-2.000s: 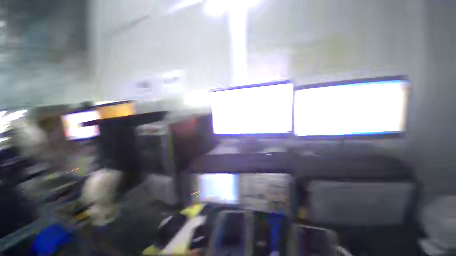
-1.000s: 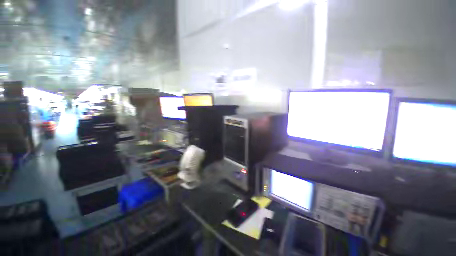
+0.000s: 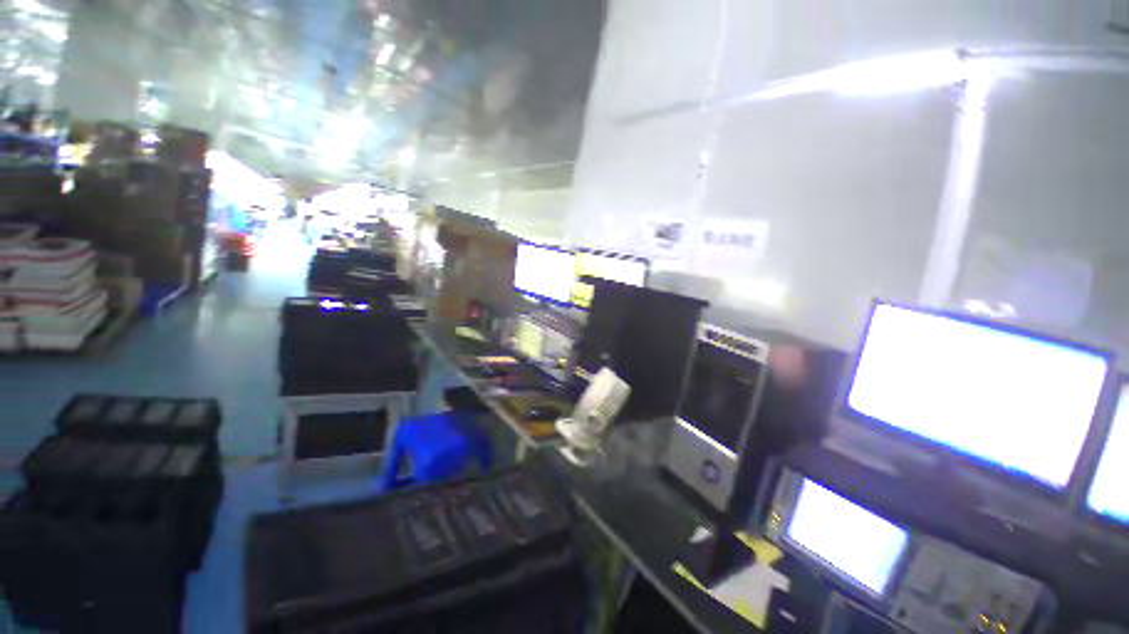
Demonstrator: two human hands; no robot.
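Neither of my hands is in the picture. Nearest in front of me is a stack of black compartmented phone trays [image 3: 415,545] at the lower middle, with a few flat items in the top tray. To its right is the dark bench with papers and yellow sheets [image 3: 748,587] and a dark object on them. The radio communication tester [image 3: 966,592] shows its lit screen under a bright monitor [image 3: 978,390]. A test fixture is cut off by the bottom edge.
A desktop computer tower [image 3: 724,415] and a small white fan [image 3: 597,411] stand on the bench. A blue stool [image 3: 436,448] is beside it. More black trays [image 3: 118,495] stand at the left. White cartons [image 3: 52,291] and a blue-floored aisle [image 3: 223,359] lie beyond.
The view has swung left. The monitors, tester and fixtures have shifted right and partly out of the picture, while the aisle, tray stacks and cartons have come into view.
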